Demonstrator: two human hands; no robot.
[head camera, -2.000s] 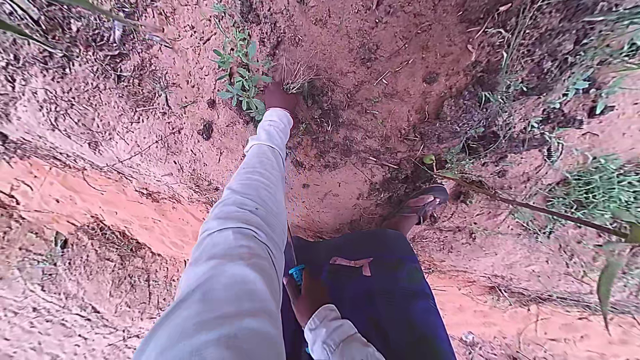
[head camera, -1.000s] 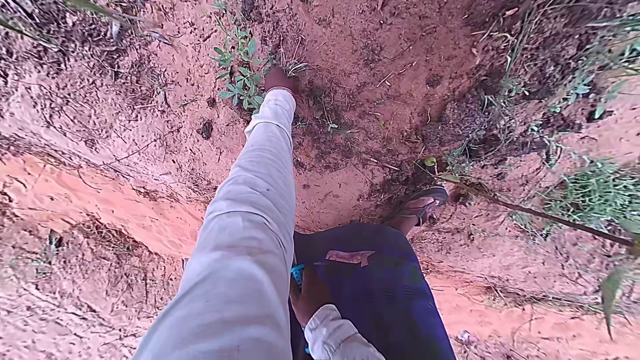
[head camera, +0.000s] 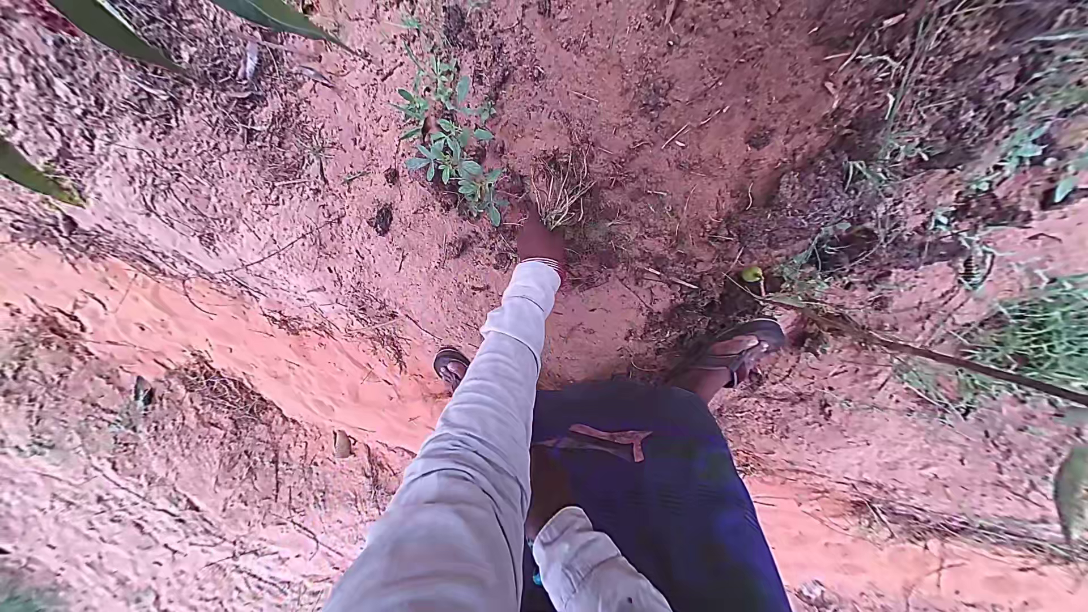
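My left hand (head camera: 541, 238) is low at the reddish soil, right beside a leafy green plant (head camera: 463, 161). Pale, dry strands of a grass tuft (head camera: 561, 191) fan out from its fingers, which are partly hidden by the strands. My right hand (head camera: 548, 493) stays close to my body by the dark blue cloth (head camera: 671, 518) over my lap, closed around a blue-handled tool (head camera: 536, 578). Only specks of the blue handle show past the sleeve; the rest of the tool is hidden.
Sandalled feet stand at left (head camera: 450, 367) and right (head camera: 744, 348). A thin woody stem (head camera: 926, 348) slants across the right side, near a green grass clump (head camera: 1041, 331). Long leaves (head camera: 110, 30) hang at upper left. A sandy furrow (head camera: 212, 331) crosses the ground.
My left hand has drawn back toward my body relative to the leafy plant. The blue handle, plainer before, is now mostly covered. The other foot has come into view at left.
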